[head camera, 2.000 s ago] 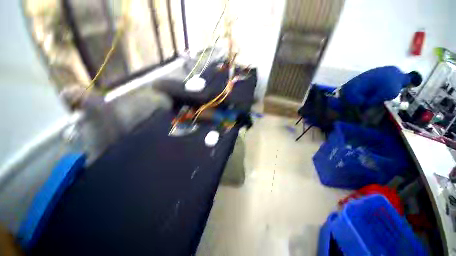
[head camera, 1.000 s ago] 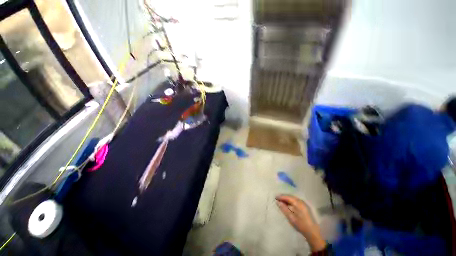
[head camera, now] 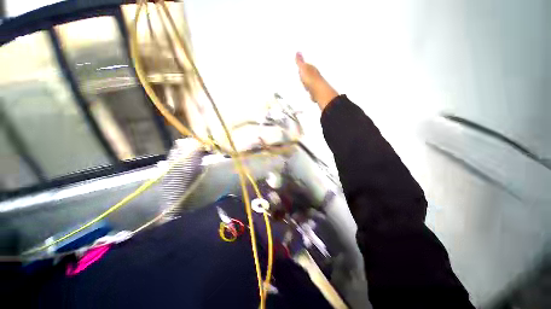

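Note:
My right hand [head camera: 314, 79], in a dark sleeve, is raised in front of the white wall at upper centre. It is blurred, and whether it touches anything on the wall is not clear. My left hand is out of the picture. Yellow iron hoses [head camera: 244, 181] hang down across the view to the left of my arm. Small scissors [head camera: 230, 228] with red and yellow handles lie on the navy table cover [head camera: 157, 259]. A white tape roll [head camera: 260, 205] shows just behind the hoses.
A window [head camera: 90, 90] is at the upper left. Metal pipe fittings [head camera: 281, 117] are on the wall by my hand. A bright pink item [head camera: 89, 259] lies at the table's left edge. Blurred small items [head camera: 308, 232] lie at the table's far right end.
The view has moved closer to the wall and the table's far end. My right hand has gone from low over the floor to raised at the wall. The hoses now cross the middle.

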